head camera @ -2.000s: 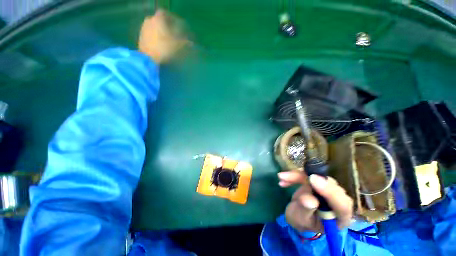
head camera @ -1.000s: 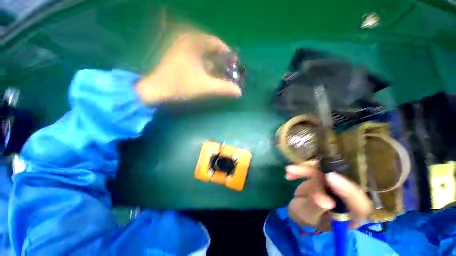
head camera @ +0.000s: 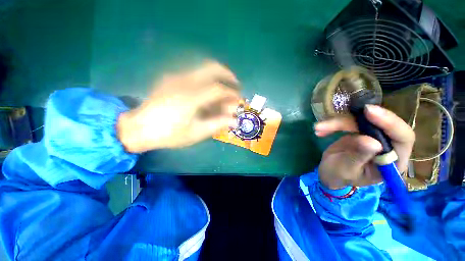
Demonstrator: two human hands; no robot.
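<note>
The round workpiece (head camera: 248,125), dark with a silvery centre and a pale tab at its upper right, sits in the middle of the orange fixture (head camera: 271,133). My left hand (head camera: 178,107) is blurred and lies at the workpiece's left edge, partly over the fixture; whether its fingers hold anything is unclear. My right hand (head camera: 357,148) holds the soldering iron (head camera: 373,131) by its dark grip, with the blue handle pointing down right. The iron's blurred tip lies over the tip cleaner pot (head camera: 319,97), which holds shiny metal bits.
The fume fan (head camera: 377,51) with its spiral guard stands behind the pot. The worn tan iron holder box (head camera: 425,117) with a pale ring is right of the pot. The bench mat's front edge runs just below the fixture, above my blue-clothed legs.
My left hand has come from the belt down to the fixture; the workpiece it carried now sits in the holder, which was empty. The view has tilted down. My right hand still holds the iron.
</note>
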